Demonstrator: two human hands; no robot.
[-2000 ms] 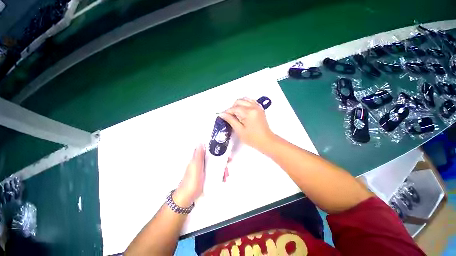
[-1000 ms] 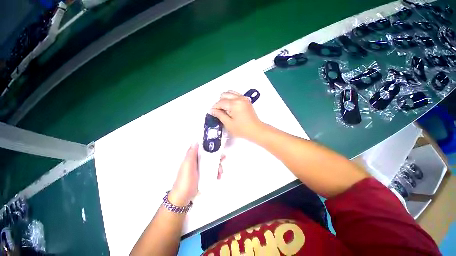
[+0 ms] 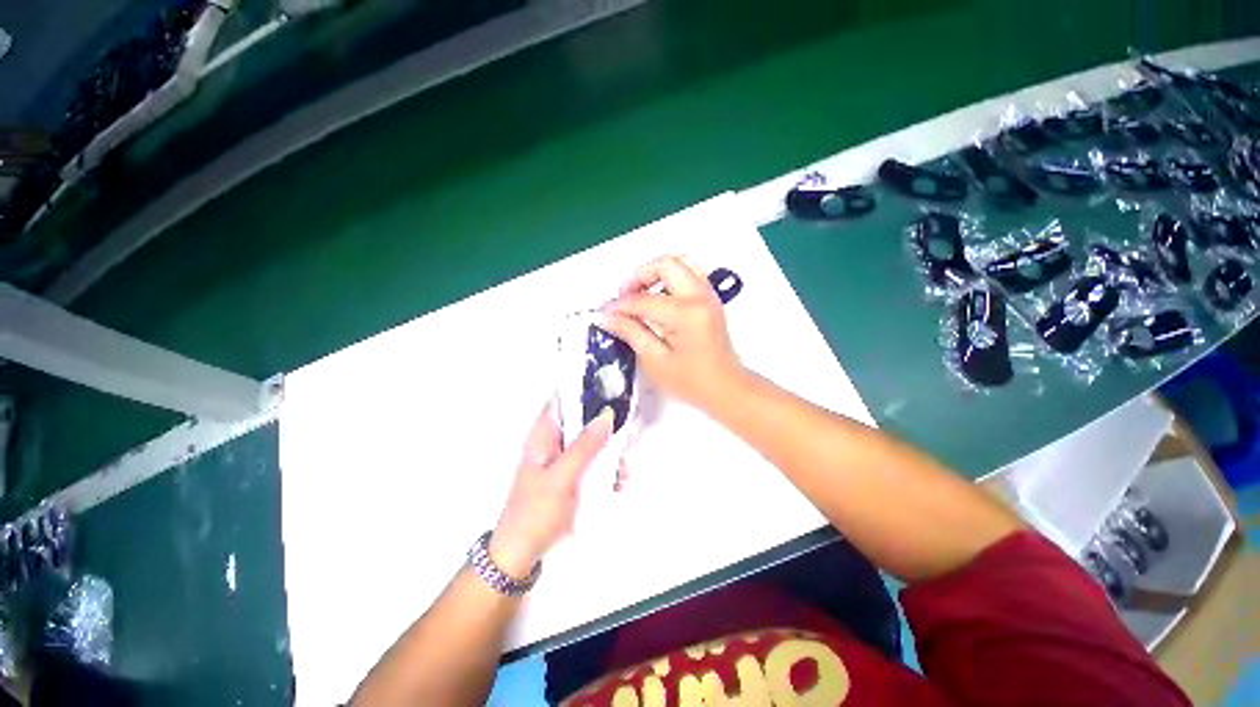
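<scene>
A white handheld unit with a black front panel (image 3: 608,376) is held between my hands above the white work sheet (image 3: 401,470). My left hand (image 3: 550,477) grips its lower end, with the thumb on the panel's edge. My right hand (image 3: 677,332) has its fingertips at the upper end, where something thin and pale shows; I cannot tell what it is. The white housing blends with the sheet. Another black panel (image 3: 726,285) lies just beyond my right hand, partly hidden by it. A small reddish mark or piece (image 3: 621,474) shows on the sheet below the unit.
Bagged black panels (image 3: 984,339) are spread on the green bench (image 3: 923,414) at right. The green conveyor belt (image 3: 553,152) runs beyond a pale rail. A white tray (image 3: 1175,504) with dark parts is low right. More wrapped parts (image 3: 86,619) lie at far left.
My left hand has closed its thumb and fingers on the unit's lower end; before, it lay flat beside it. My right hand stays at the upper end. The camera view has shifted slightly.
</scene>
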